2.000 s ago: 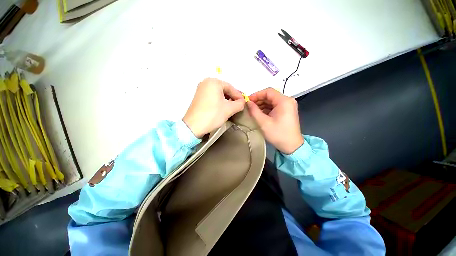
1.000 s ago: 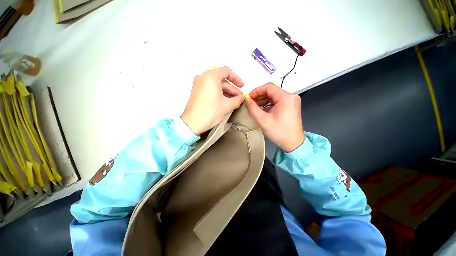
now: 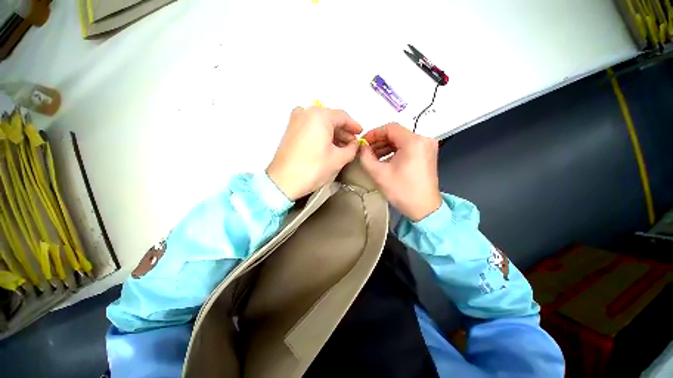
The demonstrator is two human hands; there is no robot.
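A taupe bag body (image 3: 302,251) lies open like a pouch over the black apron, its upper corner raised at the table's edge. My left hand (image 3: 313,151) pinches that corner from the left. My right hand (image 3: 404,168) pinches it from the right, fingertips close to the left ones. A small piece of yellow tape (image 3: 362,141) shows between the fingertips. The fingers hide the tip of the corner, so which hand holds the tape is hard to tell.
On the white table (image 3: 243,66) lie a purple lighter (image 3: 388,93) and red-handled thread snips (image 3: 426,65) with a black cord. Stacked bag bodies with yellow edges (image 3: 37,207) stand at left, beside a bottle (image 3: 40,99). A yellow scrap (image 3: 317,103) lies beyond my left hand. A box (image 3: 605,295) is at lower right.
The fingertips stay at the corner with small shifts of grip. The yellow bit between them now looks like a small curved strip. The bag has barely moved.
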